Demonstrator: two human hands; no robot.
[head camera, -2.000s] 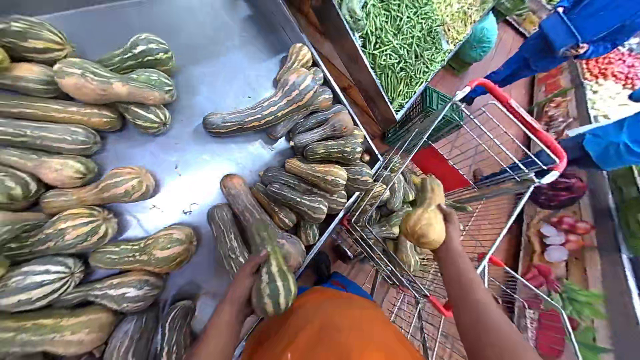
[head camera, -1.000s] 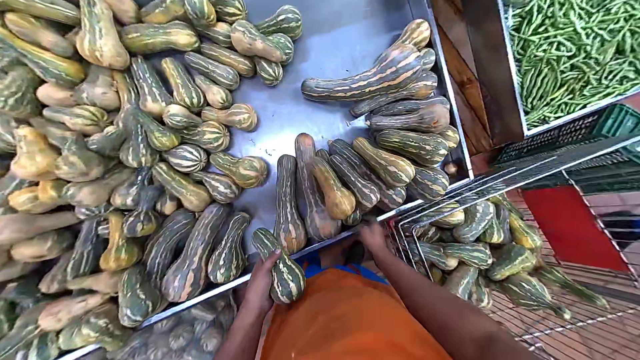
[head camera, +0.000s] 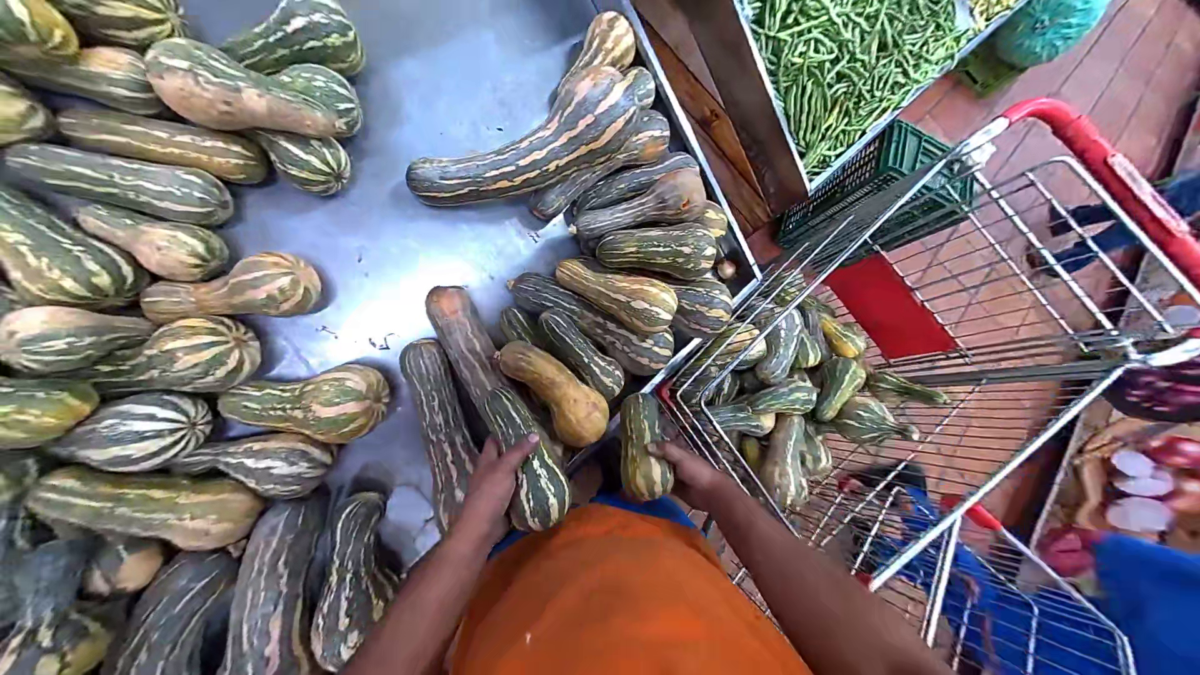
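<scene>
My left hand (head camera: 492, 483) grips a dark green striped squash (head camera: 527, 469) by its side, over the near edge of the metal display bin (head camera: 375, 234). In my right hand (head camera: 694, 473) is a shorter green and yellow striped squash (head camera: 645, 450), held upright beside the cart's corner. Between the two hands, a tan squash (head camera: 555, 389) lies on other squashes in the bin. A long dark squash (head camera: 436, 422) rests left of my left hand. Several small striped squashes (head camera: 787, 403) lie inside the wire shopping cart (head camera: 994, 375) at the right.
Many striped squashes (head camera: 122, 412) fill the bin's left side. Behind the cart are a green plastic crate (head camera: 881, 187) and a bin of green beans (head camera: 844, 75). Onions (head camera: 1144, 478) lie at far right. A person's blue clothing (head camera: 1148, 600) shows at the lower right.
One second ago my right hand was low at the bin's edge beside the cart; now it holds a squash there. The left hand still has its squash. The view has swung to the right.
</scene>
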